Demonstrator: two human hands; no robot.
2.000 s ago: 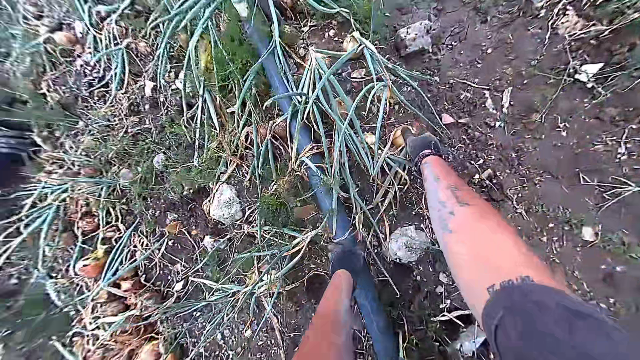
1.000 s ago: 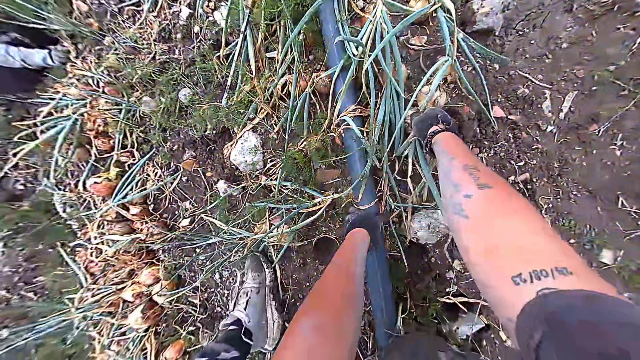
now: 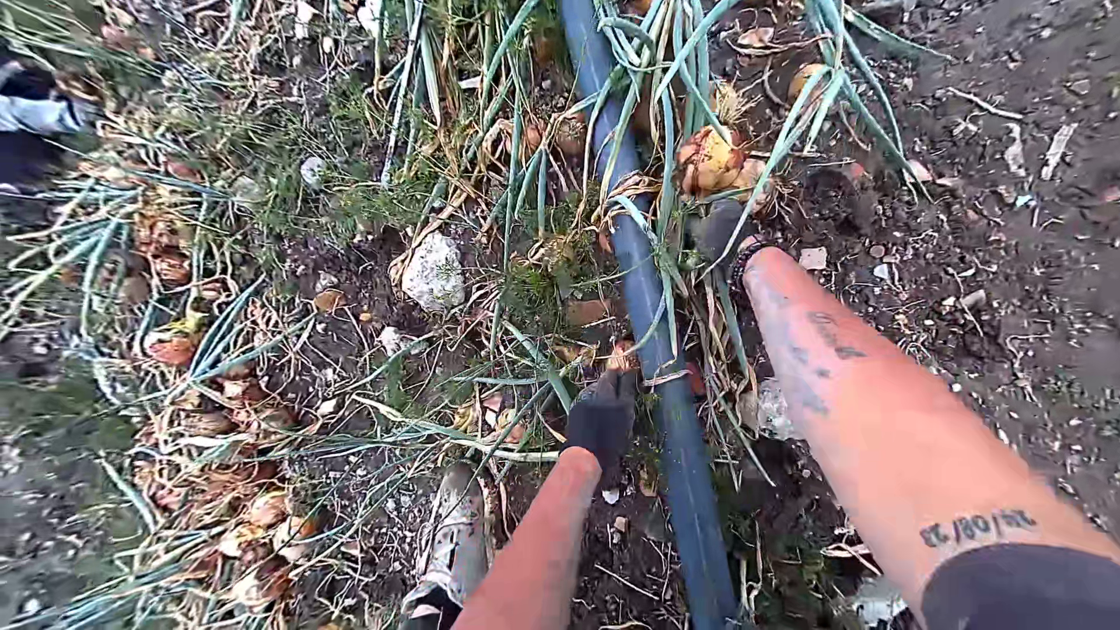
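In the head view my left hand [image 3: 604,411], in a dark glove, is low on the ground just left of a blue-grey pipe [image 3: 643,289]. An onion [image 3: 622,357] shows at its fingertips; whether the fingers grip it or leaves is hidden. My right hand [image 3: 724,232], also gloved, is closed around onion plants on the pipe's right side. Their bulbs [image 3: 710,162] stick out above the fist, and long green leaves [image 3: 726,324] trail below it and over the pipe. More onion plants with leaves [image 3: 516,166] lie left of the pipe.
A row of pulled onions [image 3: 262,525] lies along the left. A pale stone [image 3: 434,273] sits left of the pipe, another stone [image 3: 774,409] below my right wrist. My shoe [image 3: 459,525] stands at the bottom. At the left edge is part of another person [image 3: 39,114]. Bare soil [image 3: 1032,350] is at right.
My left hand has left the pipe and moved to the ground on its left side. The onion bulbs now show in my right hand, nearer the pipe.
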